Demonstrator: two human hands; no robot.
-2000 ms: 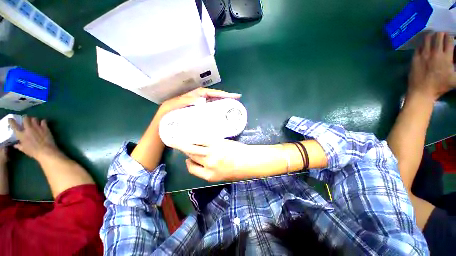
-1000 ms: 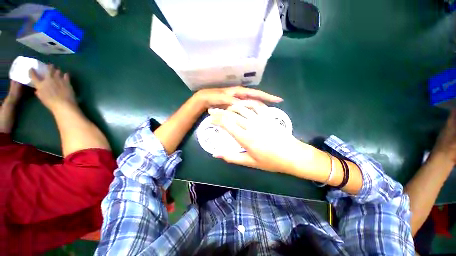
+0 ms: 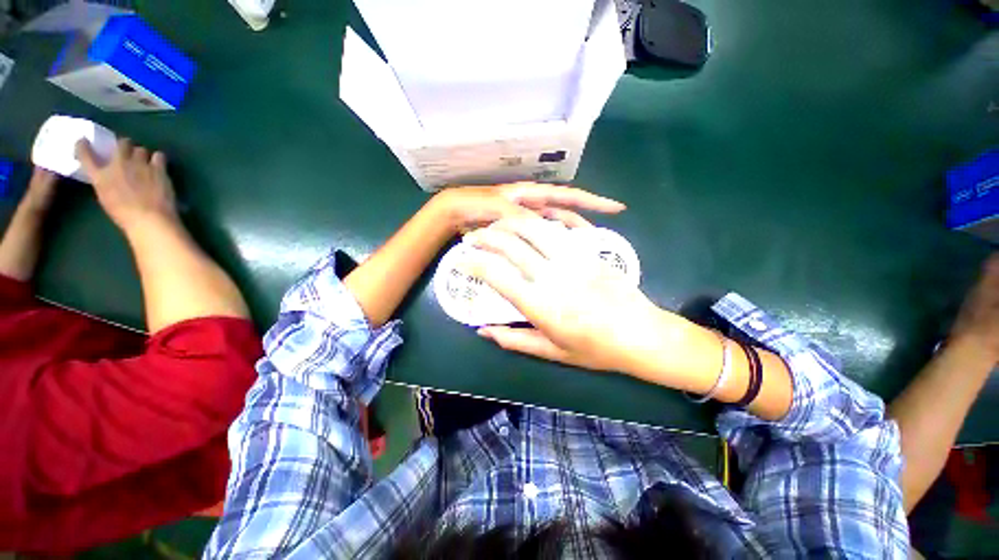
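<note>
A white rounded oblong unit [image 3: 461, 287] with a round grille at each end lies near the front edge of the green bench. My right hand [image 3: 570, 295] lies across its middle, fingers spread over the top and thumb at its near side. My left hand [image 3: 509, 205] is along its far edge, fingers pointing right, partly behind my right hand. The unit's middle is hidden under my hands. An open white carton [image 3: 493, 156] stands just beyond my hands, its flaps raised and its plain inside showing.
Black glossy objects [image 3: 670, 35] lie beyond the carton. At left, a person in red sleeves holds a white unit [image 3: 72, 147] near a blue carton [image 3: 137, 66]. At right are another person's arm [image 3: 944, 377] and a blue carton [image 3: 975, 195]. The bench edge runs below my forearms.
The view has shifted left, so the scene sits further right. My right hand has moved from the unit's near side onto its top. My left hand stays at the far edge.
</note>
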